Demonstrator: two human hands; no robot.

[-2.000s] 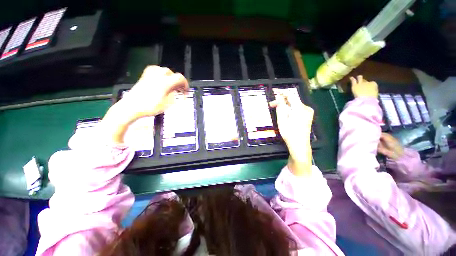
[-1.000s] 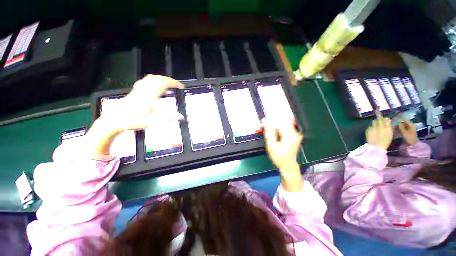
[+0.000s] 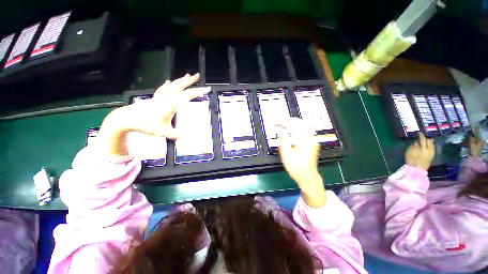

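Note:
The phone tray (image 3: 230, 166) lies in front of me with its phones side by side, screens lit white. My left hand (image 3: 152, 115) is over the two leftmost phones, fingers spread, holding nothing; it hides much of the leftmost phone. The second phone (image 3: 193, 128) shows beside my fingers. The middle phone (image 3: 237, 123) is uncovered. My right hand (image 3: 298, 147) is over the lower part of the fourth phone (image 3: 274, 107), fingers bent and blurred, holding nothing that I can see. The rightmost phone (image 3: 315, 112) shows an orange band near its lower end.
An empty tray (image 3: 243, 64) lies behind. A tray stack (image 3: 80, 45) is far left. A loose phone (image 3: 92, 134) is partly behind my left arm, near a white scrap (image 3: 43, 185). A wrapped post (image 3: 374, 56) slants at right. A neighbouring worker's hand (image 3: 420, 152) touches another tray (image 3: 393, 112).
My right hand has moved left from the rightmost phone to the fourth one. My left hand's fingers have spread. The screens' contents have changed. The neighbour's hands are now at their tray's lower edge.

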